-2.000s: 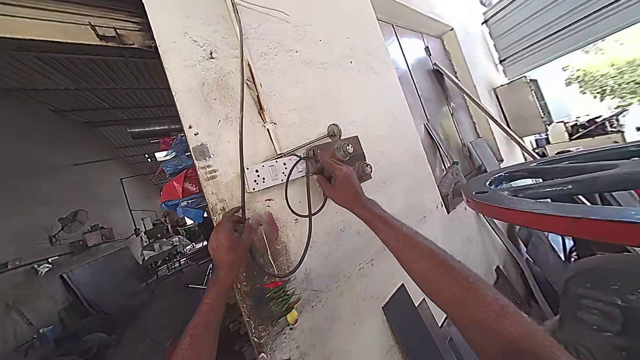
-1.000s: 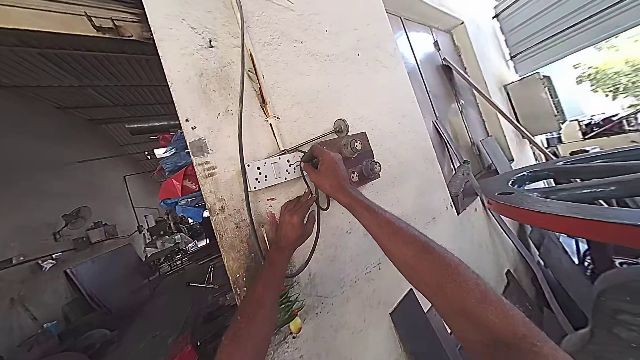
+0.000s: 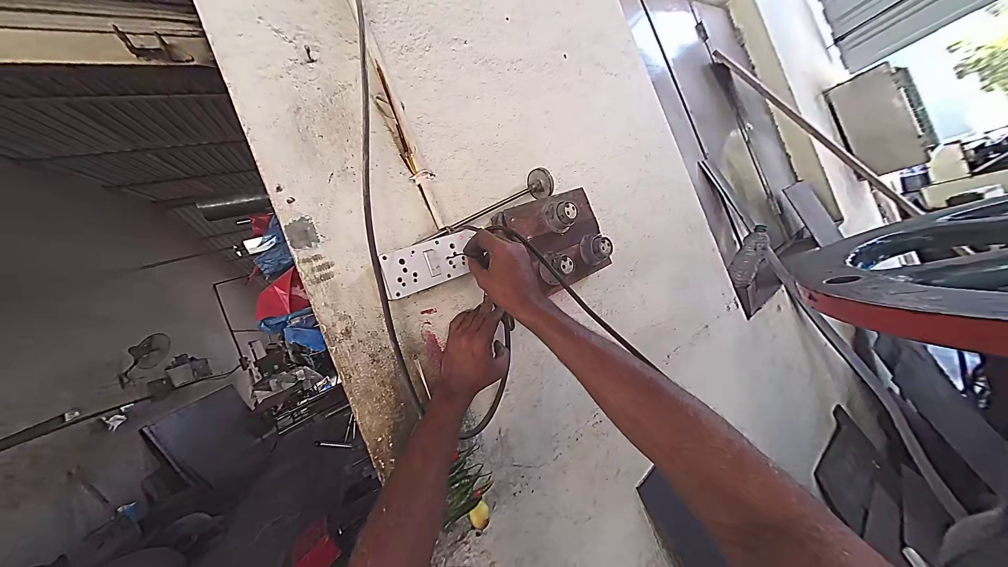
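A white socket board [image 3: 409,270] with a switch is fixed to the wall, beside a brown board [image 3: 587,213] that bears several round industrial sockets. My right hand [image 3: 508,272] is at the right end of the white board, its fingers pinched on the end of a dark cable [image 3: 602,319]; whether a plug or bare wire is in them is hidden. Just below, my left hand [image 3: 472,350] touches the wall near the right wrist, its fingers pointing up; a loop of cable passes behind it, and whether it grips the cable is unclear. Another cable stretch [image 3: 367,157] hangs down left of the board.
A metal rod with a disc end [image 3: 540,183] rests above the boards. Chillies with a lemon [image 3: 479,516] hang low on the wall. A large red-rimmed wheel [image 3: 906,307] juts in at the right, near a plastic bottle [image 3: 748,256]. At left, a dim workshop holds a fan [image 3: 148,352].
My left hand has moved from the hanging cable at the left to just under my right hand. A stretch of cable now runs across and over my right forearm.
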